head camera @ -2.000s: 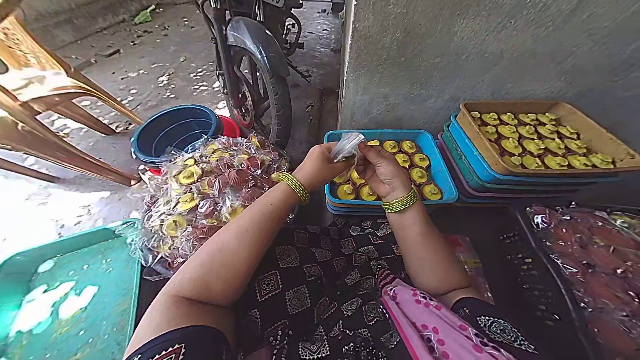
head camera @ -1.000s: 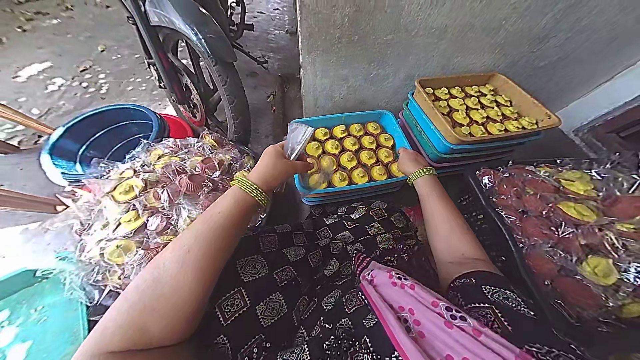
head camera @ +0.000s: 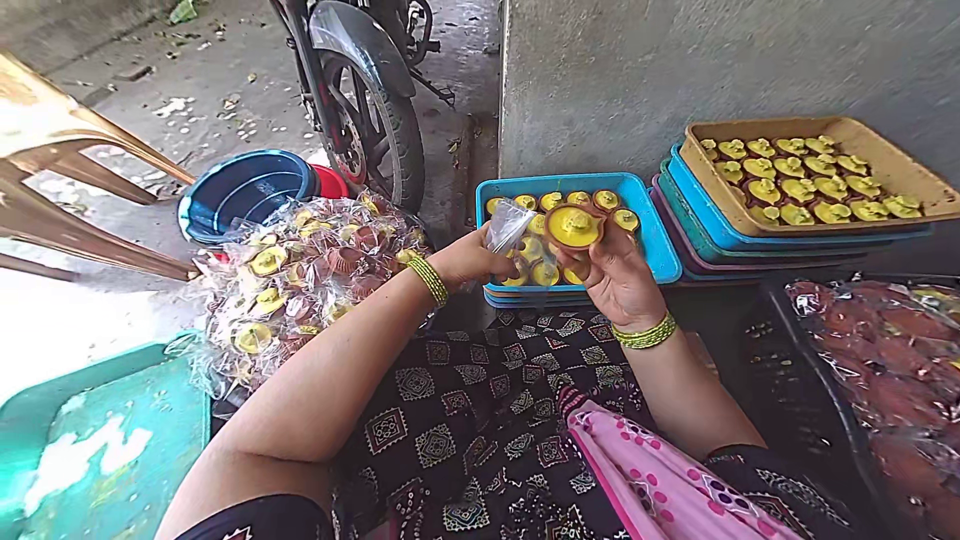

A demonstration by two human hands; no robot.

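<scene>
My left hand (head camera: 474, 261) grips a clear plastic bag (head camera: 510, 225) above the left part of a blue tray (head camera: 664, 240). Right beside it, my right hand (head camera: 619, 274) holds up a small brown clay cup with a yellow filling (head camera: 574, 225), its filled face turned toward me. The bag and the cup are close together; whether they touch is unclear. Rows of similar yellow-topped cups (head camera: 606, 199) lie in the blue tray under both hands, partly hidden by them.
Bagged cups heap up at left (head camera: 345, 259), by a dark blue tub (head camera: 251, 191) and a teal tray (head camera: 112, 450). Stacked trays topped by a tan tray of cups (head camera: 840, 127) stand right. A black crate (head camera: 795, 330) holds more bagged cups. A motorcycle wheel (head camera: 375, 127) stands behind.
My right hand, at the blue tray's right side one second ago, is now raised near the bag with a cup in its fingers. The left hand still holds the bag.
</scene>
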